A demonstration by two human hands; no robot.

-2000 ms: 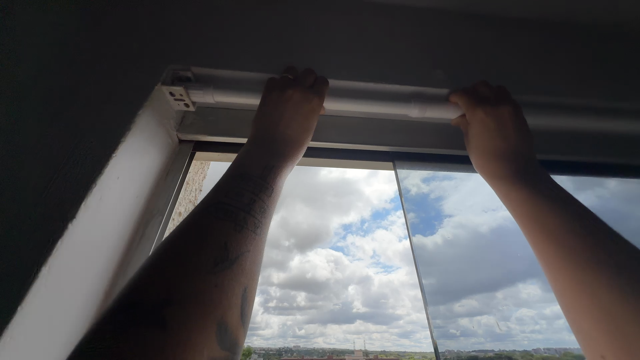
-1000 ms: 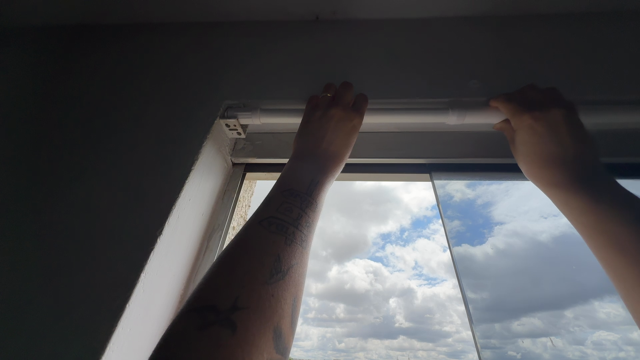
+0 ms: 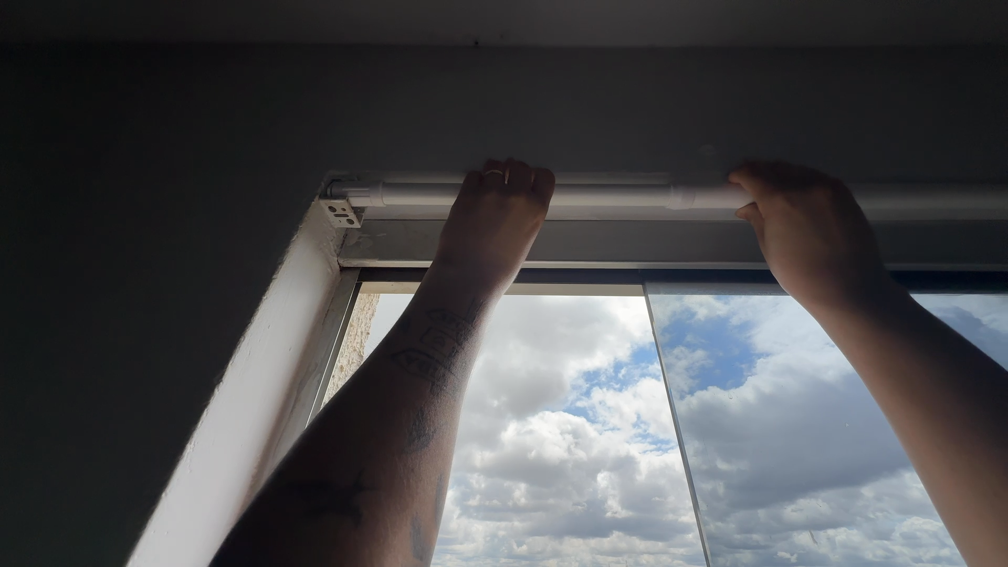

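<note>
A white roller tube runs across the top of the window opening. Its left end meets a white mounting bracket with holes, at the upper left corner of the recess. My left hand, with a ring on one finger, is wrapped over the tube a little right of the bracket. Farther right, my right hand is at the tube, just past a collar on it; its thumb and a finger are at the tube's front, and the hand is slightly blurred. The tube's right end is out of view.
Below the tube is a window with a dark top rail and glass panes, one with a visible vertical edge. The white side wall of the recess slopes down at the left. Dark wall surrounds it, with the ceiling above.
The view has shifted, so the bracket and tube sit farther right and lower. Both hands remain at the tube; no other clear change shows.
</note>
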